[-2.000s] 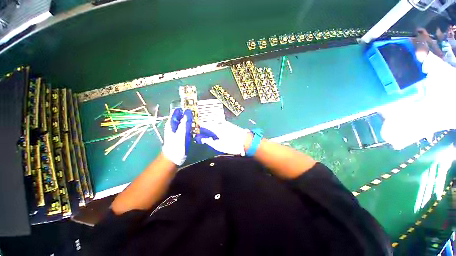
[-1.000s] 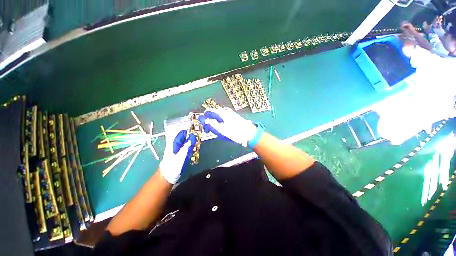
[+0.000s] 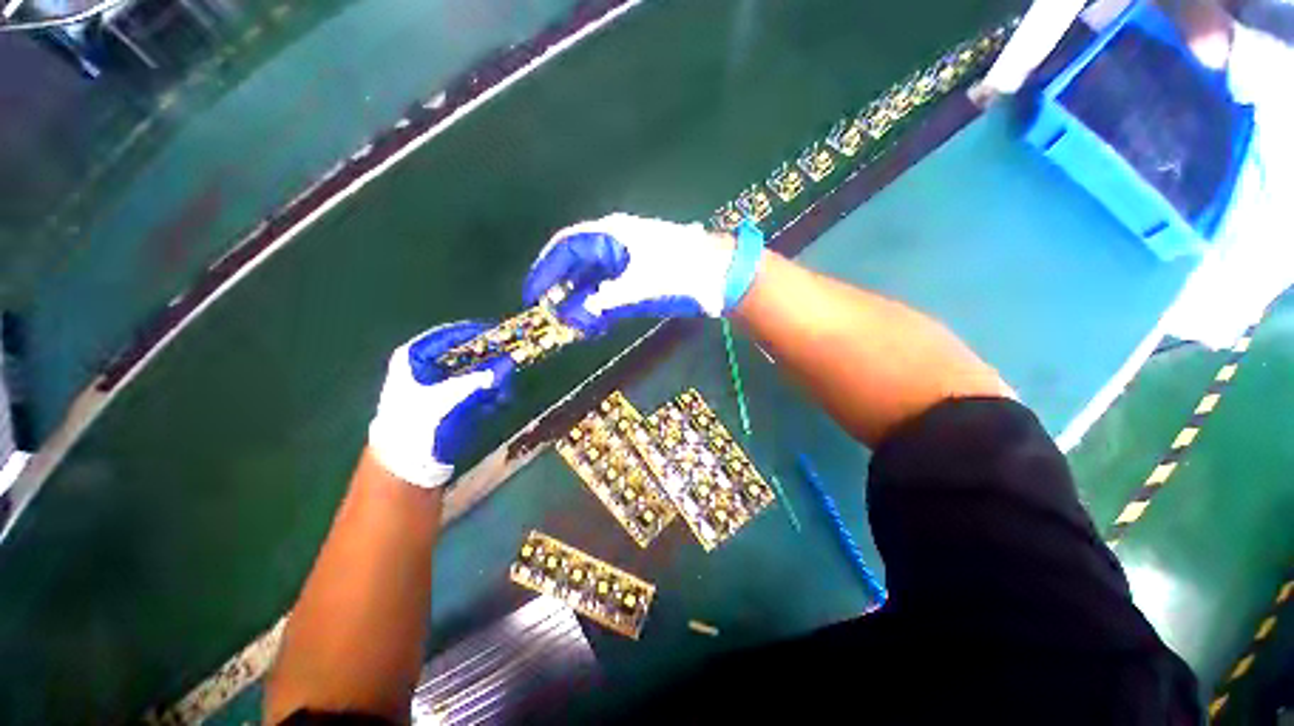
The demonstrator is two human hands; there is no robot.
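A board strip (image 3: 514,341) is held between both hands over the green conveyor belt (image 3: 355,270). My left hand (image 3: 433,397), in a white glove with blue fingers, grips its left end. My right hand (image 3: 632,270), gloved the same way with a light blue wrist band (image 3: 744,267), is at its right end; its fingers partly hide that end. On the bench below lie two PCB panels, one on the left (image 3: 619,468) and one on the right (image 3: 707,468), and another board strip (image 3: 582,582) beside the grooved metal plate (image 3: 511,664).
Single boards (image 3: 817,162) stand in a row along the belt's edge. Thin green sticks (image 3: 737,376) and a blue coiled cord (image 3: 840,532) lie at the right of the panels. A blue plastic bin (image 3: 1135,128) is at the upper right, beside a person in white.
Both hands have moved from above the metal plate to over the belt, carrying the strip. The view has turned and shifted toward the belt; the stick pile and panel stack are out of view.
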